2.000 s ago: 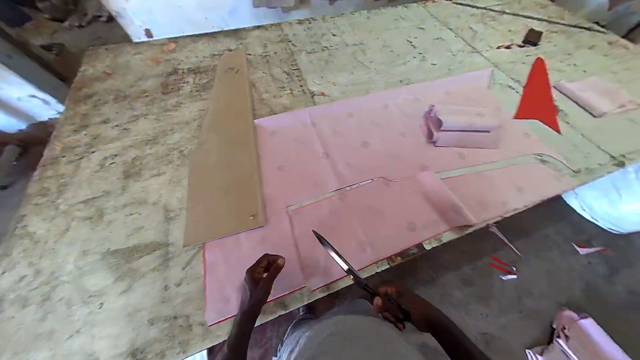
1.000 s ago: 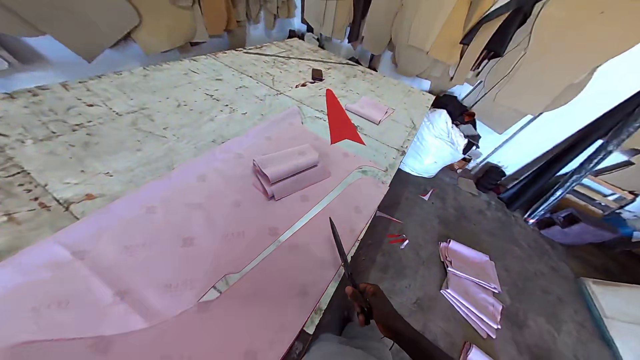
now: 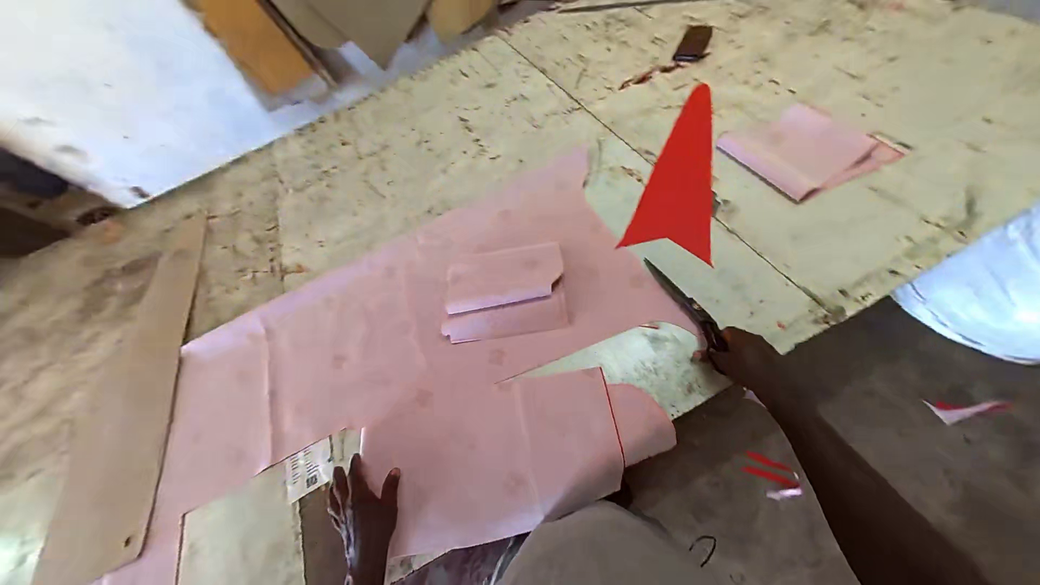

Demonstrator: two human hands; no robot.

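Note:
My right hand (image 3: 743, 357) holds a pair of scissors (image 3: 686, 305) by the handles, the blades lying over the right edge of a large pink sheet (image 3: 341, 341). My left hand (image 3: 363, 512) rests with fingers spread at the edge of a pink piece (image 3: 479, 463) near me, beside a printed label (image 3: 310, 470). That piece is folded over at its right end. On the large sheet sits a folded pink bundle (image 3: 505, 288). Just beyond the scissors' tips is a red pointed piece (image 3: 678, 187).
A long brown pattern board (image 3: 134, 390) lies at the table's left. Another folded pink piece (image 3: 808, 150) and a small dark block (image 3: 693, 43) are on the far right of the table (image 3: 390, 154). Pink and red scraps (image 3: 772, 471) lie on the floor.
The near pink piece has been shifted and its right end folded over, leaving wider gaps beside it. The scissors have moved to the large sheet's right edge. The view has swung about.

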